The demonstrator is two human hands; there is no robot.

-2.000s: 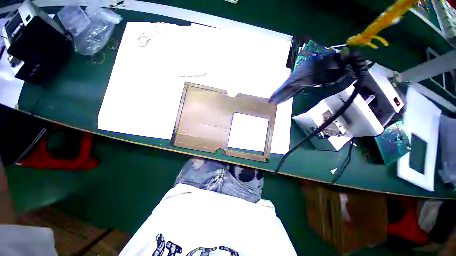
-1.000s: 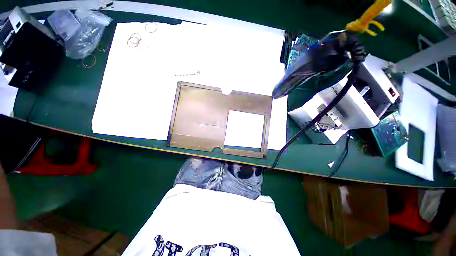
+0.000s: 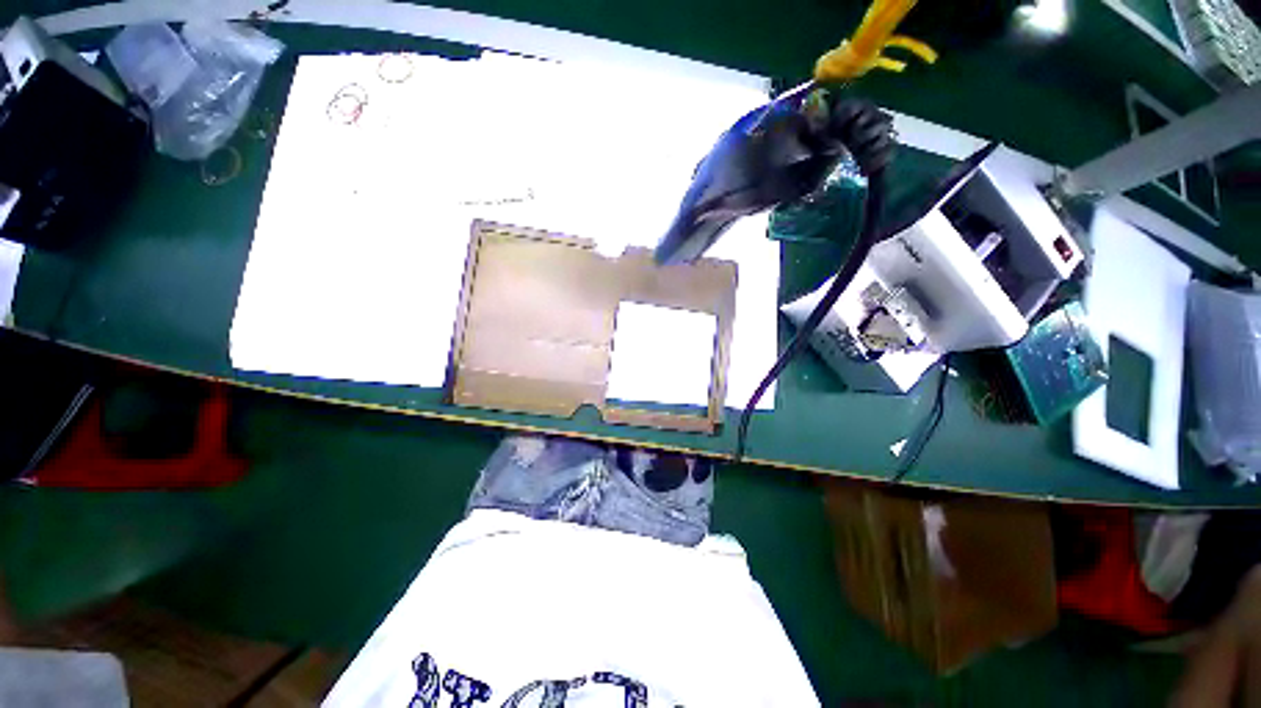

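The brown fixture (image 3: pixel 539 318) lies flat at the front edge of the bench. It holds no housing; a white pad (image 3: pixel 664 354) is in its right part. The blue power screwdriver (image 3: pixel 733 173) hangs tilted from the yellow cord (image 3: pixel 869 44), its tip over the fixture's upper right edge. A short line of small dark screws (image 3: pixel 498 198) lies above the fixture on the white sheet (image 3: pixel 360 263). Neither of my hands can be made out. A blurred skin-toned shape is cut off at the lower right edge; I cannot tell whose it is.
White box-like units (image 3: pixel 954 284), a green circuit board (image 3: pixel 1058 362) and a white cut-out frame (image 3: pixel 1137 360) are at the right. A black unit (image 3: pixel 62 159), clear bags (image 3: pixel 201 83) and thin rings (image 3: pixel 349 103) are at the left. A black cord loops beside the fixture.
The view has shifted, so the bench appears further left. The screwdriver and its yellow cord have swung left, over the fixture's edge. The skin-toned shape at lower right shows more.
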